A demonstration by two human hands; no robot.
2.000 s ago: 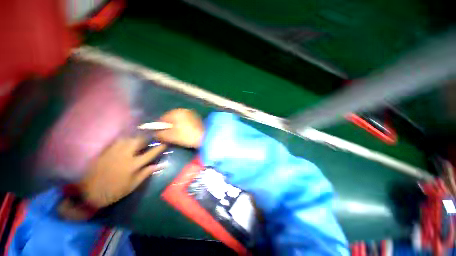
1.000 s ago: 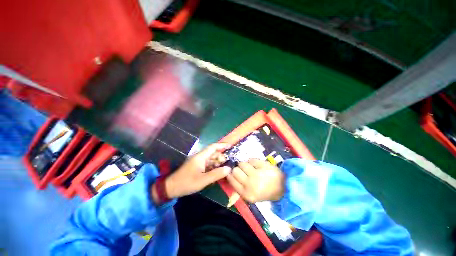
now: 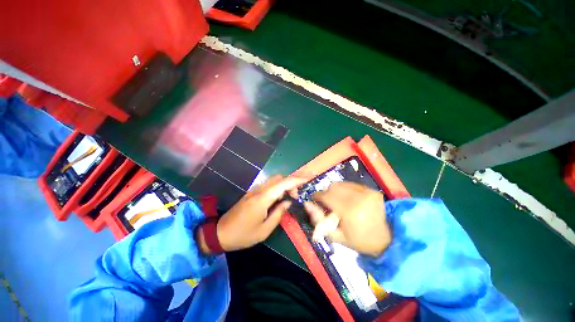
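Observation:
An open tablet [image 3: 353, 277] with bared insides lies in a red tray [image 3: 313, 259] in front of me. My left hand [image 3: 249, 217] reaches over the tray's left edge, its fingertips at the mainboard [image 3: 328, 182]; whether they hold a small piece cannot be told. My right hand [image 3: 356, 217] is over the tablet, fingers bent down onto the mainboard. A pale pointed tool [image 3: 324, 227] sticks out from my right hand. Black sheets [image 3: 234, 158] with thin pale lines lie on the bench left of the tray.
More trayed tablets [image 3: 79, 165] stand at the left. A red bin [image 3: 94, 50] and a dark block [image 3: 146, 85] are at the upper left. A chipped white strip [image 3: 328, 94] edges the green bench. A grey post [image 3: 517, 135] stands at the right. Another person's blue sleeve [image 3: 28, 138] shows far left.
Since two seconds ago my hands have moved from beside the black sheets onto the tablet. In the last second my right hand has turned, and the pale tool now lies across the tablet.

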